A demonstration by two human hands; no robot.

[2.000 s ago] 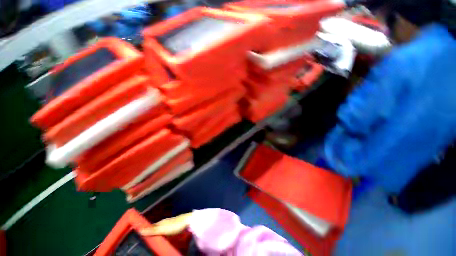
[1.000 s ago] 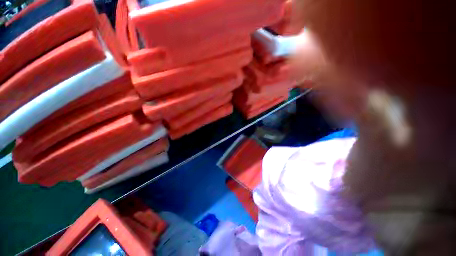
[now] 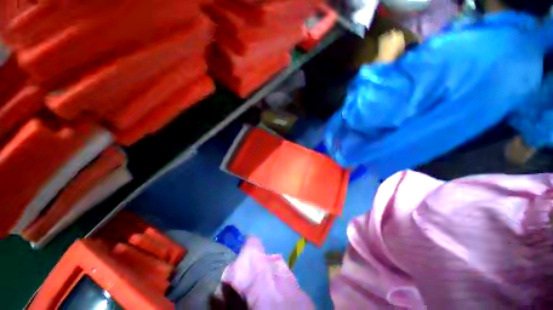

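Observation:
An orange foam tray (image 3: 67, 272) with a dark, glossy tablet (image 3: 90, 295) in it lies at the bottom left, cut off by the edge. A bright reflection shows on its screen. Neither of my hands can be made out. A large pink sleeve (image 3: 449, 236) fills the lower right and a smaller pink sleeve (image 3: 264, 281) is at the bottom middle. No hand shows at either sleeve, and I cannot tell for certain whose they are.
Tall stacks of orange trays (image 3: 139, 79), some layers white, stand on the green surface at the upper left. More orange trays (image 3: 285, 172) are low down over the blue floor. A person in blue (image 3: 436, 91) is at the upper right. Orange pieces (image 3: 145, 248) lie beside the near tray.
The view has swung, and the stacks have shifted up and left. The blurred brown shape at the right is gone, uncovering the person in blue. The hand earlier on the near tray's edge no longer shows.

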